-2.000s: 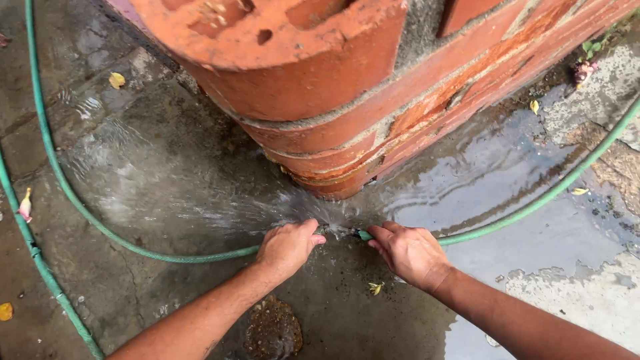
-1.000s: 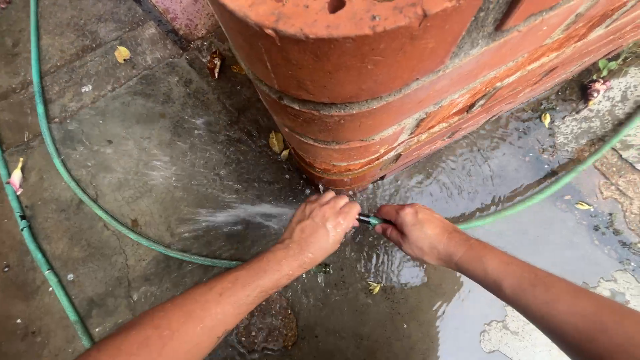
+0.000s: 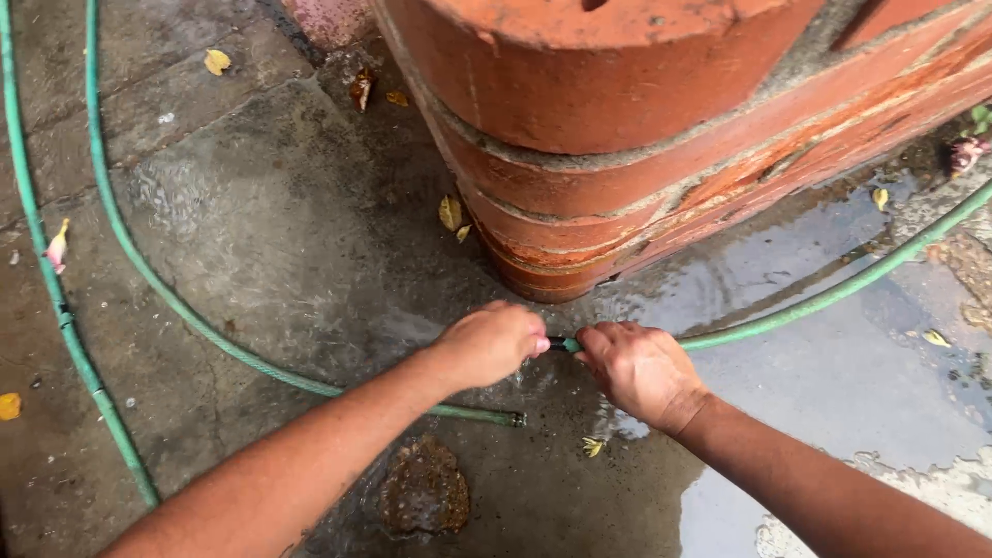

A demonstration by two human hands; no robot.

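Observation:
My right hand (image 3: 642, 374) grips a green garden hose (image 3: 833, 293) close to its end, beside the foot of a brick wall corner. A short black piece (image 3: 557, 343) comes out of that end, and the closed fingers of my left hand (image 3: 492, 343) are around its other end. Some water drips below my left hand. Another green hose length (image 3: 473, 413) passes under my left forearm, and its open end lies on the wet floor below my hands, apart from the black piece.
The rounded brick wall corner (image 3: 589, 182) rises just beyond my hands. A rough stone (image 3: 425, 487) lies near my left forearm. Another stretch of green hose (image 3: 74, 337) runs down the left side. Fallen leaves (image 3: 449, 212) and puddled water (image 3: 821, 372) are on the concrete.
The strong spray left of my left hand has died down. The loose hose end now shows on the floor below my hands. Both hands stay close together at the black piece.

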